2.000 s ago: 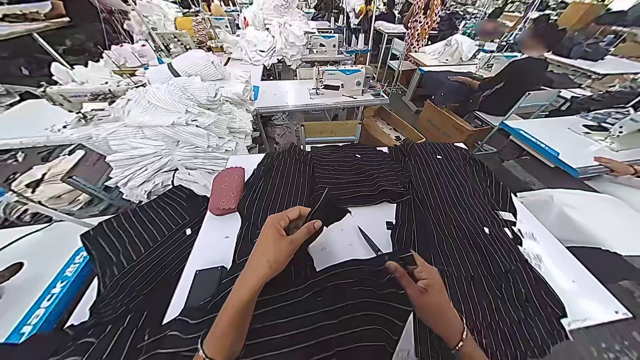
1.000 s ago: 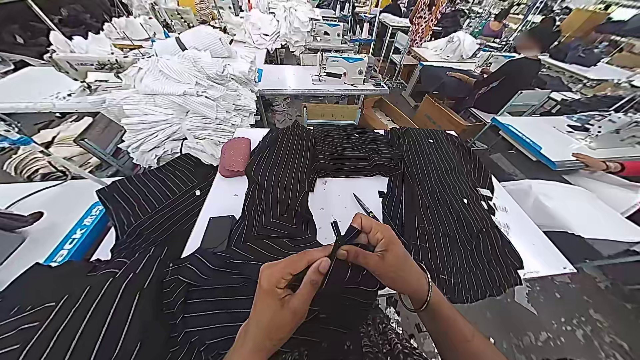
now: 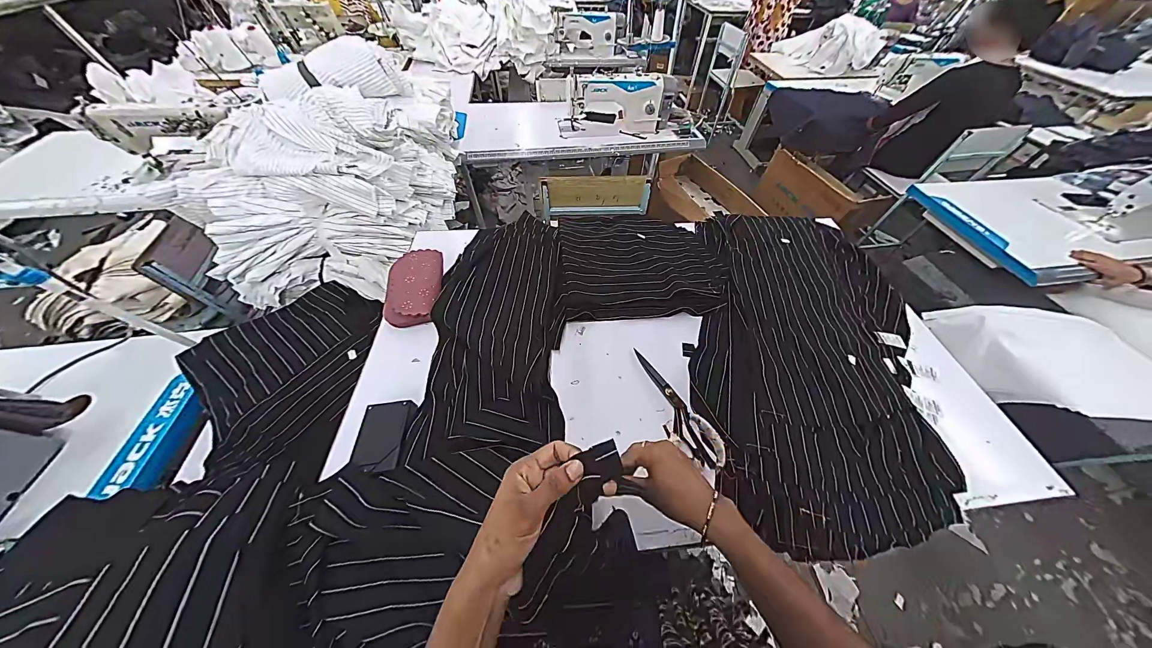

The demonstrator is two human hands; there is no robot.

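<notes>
Between thumb and fingers, my left hand (image 3: 535,490) pinches an edge of black pinstriped fabric (image 3: 601,461) near the table's front edge. Just to the right, my right hand (image 3: 668,481) holds the same piece, its fingertips partly hidden. Scissors (image 3: 670,396) with black blades and pale-wrapped handles lie on the white table (image 3: 589,382) beyond my right hand. Stacks of black pinstriped cut pieces lie at the left (image 3: 495,333), across the back (image 3: 641,270) and at the right (image 3: 810,378). More striped fabric (image 3: 387,540) spreads under and left of my left arm.
A pink case (image 3: 414,288) and a black flat object (image 3: 382,436) sit on the table's left side. Beyond stand a heap of white striped garments (image 3: 333,171), a sewing machine (image 3: 619,101) and cardboard boxes (image 3: 801,184). A seated person (image 3: 945,112) and another person's hand (image 3: 1111,267) are at the right.
Both hands stay together on the black fabric, whose pinched end is now spread flatter between them. Two seconds ago they were farther apart. The scissors still lie on the table.
</notes>
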